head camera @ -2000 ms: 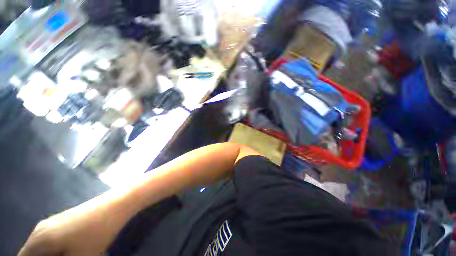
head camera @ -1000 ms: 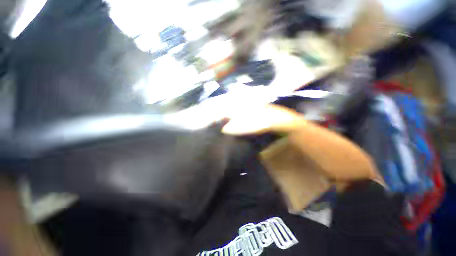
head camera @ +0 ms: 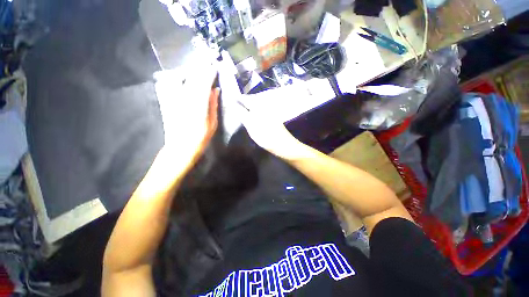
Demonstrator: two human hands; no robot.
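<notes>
The dark grey fabric panel [head camera: 93,116] lies over the table at the left and runs down between my forearms into my lap. My left hand [head camera: 188,104] lies on the cloth just below the machine head, overexposed by the lamp. My right hand [head camera: 241,104] is close beside it, also washed out. The cloth edge passes between the two hands; the fingertips and their grip are lost in the glare. The sewing machine head [head camera: 217,23], white and metal, stands at top centre above my hands.
Teal thread snips [head camera: 383,40] and a black cord coil [head camera: 319,60] lie right of the machine. A crumpled clear plastic bag [head camera: 394,104] is at the table's right edge. A red basket [head camera: 470,264] with folded cloth stands lower right, beside a tan board [head camera: 365,159].
The view has swung and steadied. Both hands now show together at the machine; earlier one arm reached down left, then across the blurred picture. The cloth now runs between both forearms.
</notes>
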